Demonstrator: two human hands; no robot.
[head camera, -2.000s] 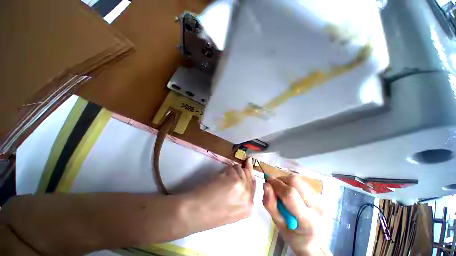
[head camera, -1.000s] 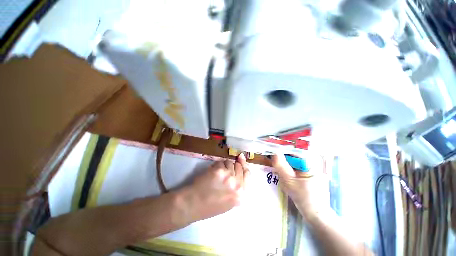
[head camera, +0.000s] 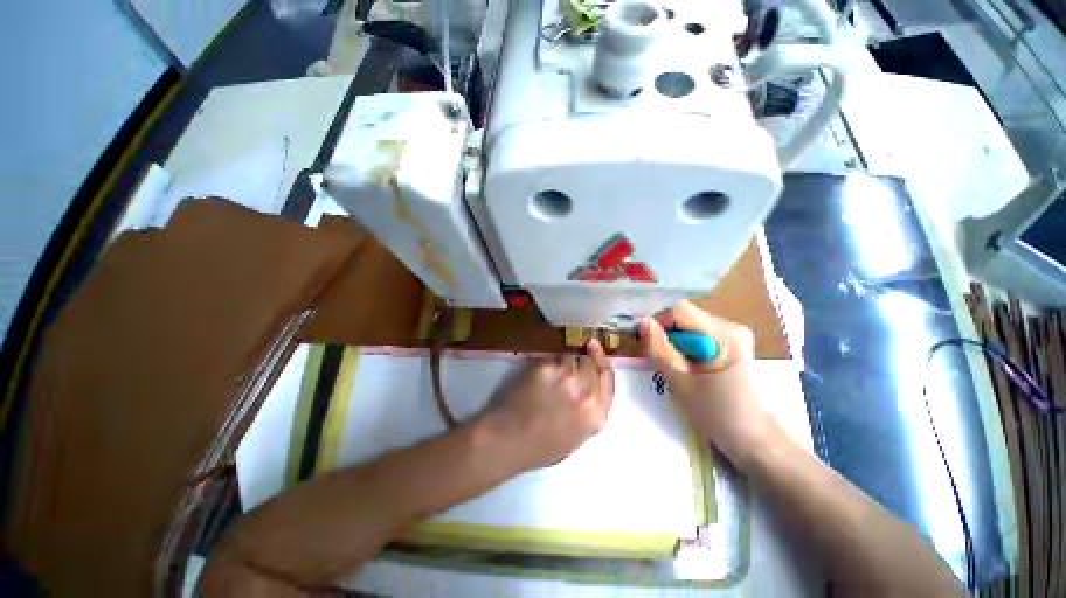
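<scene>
My right hand (head camera: 715, 374) holds the teal-blue awl (head camera: 692, 345) below the sewing machine head (head camera: 631, 210). My left hand (head camera: 561, 403) has its fingertips at the yellow clamp foot (head camera: 579, 336), close to my right hand; what lies under the fingertips is hidden. A brown bag panel (head camera: 514, 333) lies along the upper edge of the white template board (head camera: 386, 409), which has yellow and black tape. A thin brown handle strap (head camera: 437, 368) curves from the clamp's left part down over the board to my left wrist. The awl's point is hidden.
A panel stack (head camera: 129, 350) lies left of the board. At right are a shiny metal plate (head camera: 871, 315), a dark cable (head camera: 932, 386) and a strap bundle (head camera: 1023, 386). Part of a control panel (head camera: 1040, 240) shows at the right edge.
The view has swung back, so the whole machine front shows. The awl was lower and tilted two seconds ago; it now lies nearly level under the machine head. My left hand stays by the clamp.
</scene>
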